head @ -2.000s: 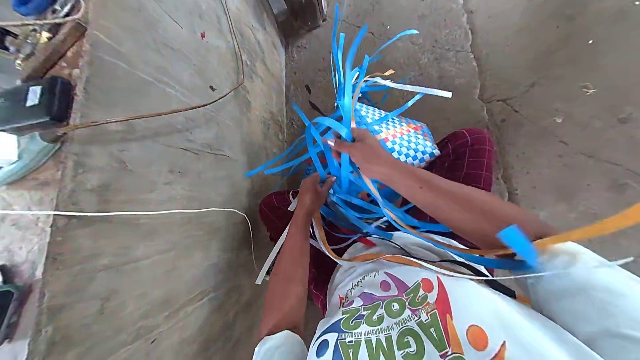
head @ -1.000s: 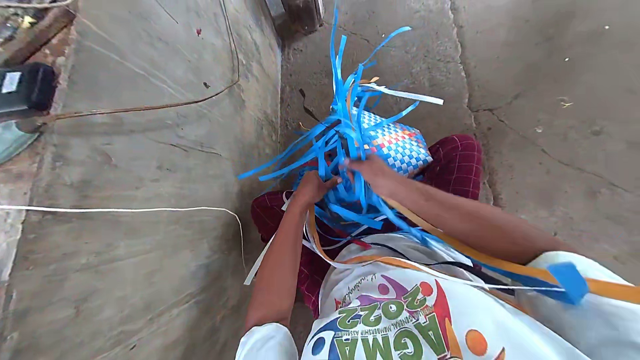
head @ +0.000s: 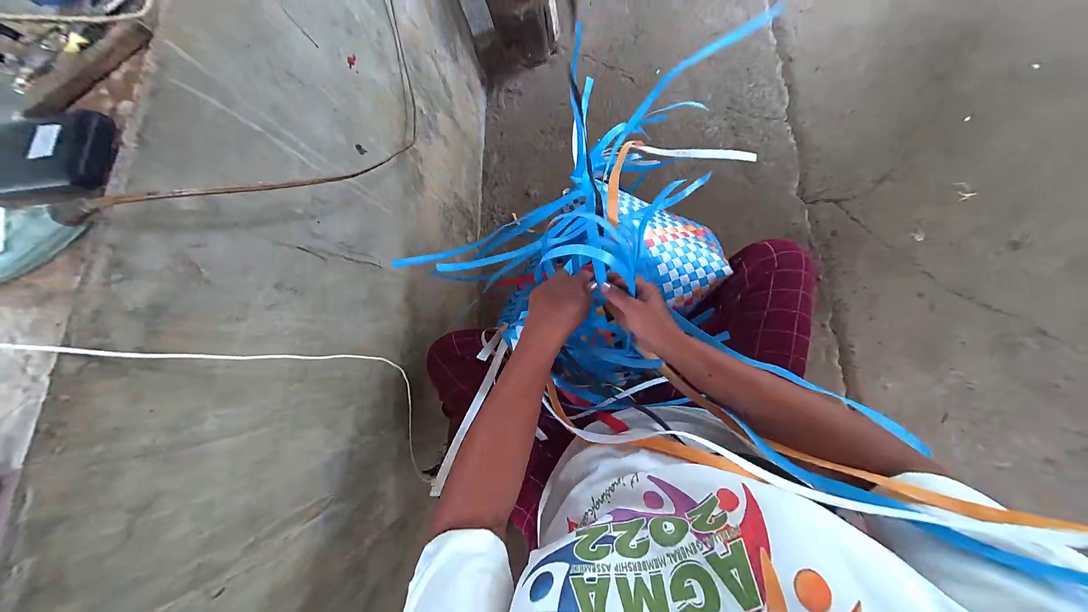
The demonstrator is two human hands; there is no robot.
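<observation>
A checkered basket (head: 684,259) woven from blue, white and orange-red plastic strips rests between my legs, tilted on its side. Many loose blue strips (head: 586,253) stick out of it around my hands. My left hand (head: 563,299) pinches a blue strip near the basket's middle. Close beside it, my right hand (head: 639,313) has its thumb and fingers on the strips; its fingertips are partly hidden among them. Long white, orange and blue strips (head: 816,467) run from the work across my lap and under my right forearm. An orange strip (head: 615,183) loops at the top.
A grey concrete ledge (head: 255,255) runs along my left, with a brown cord (head: 255,185) and a white cord (head: 212,355) across it. A black case (head: 55,157) lies at the far left. Cracked concrete floor (head: 935,212) extends to my right.
My hands have come close together over the strips, and my right hand has moved down from its higher place among them. The loose strips at the top have shifted and spread differently.
</observation>
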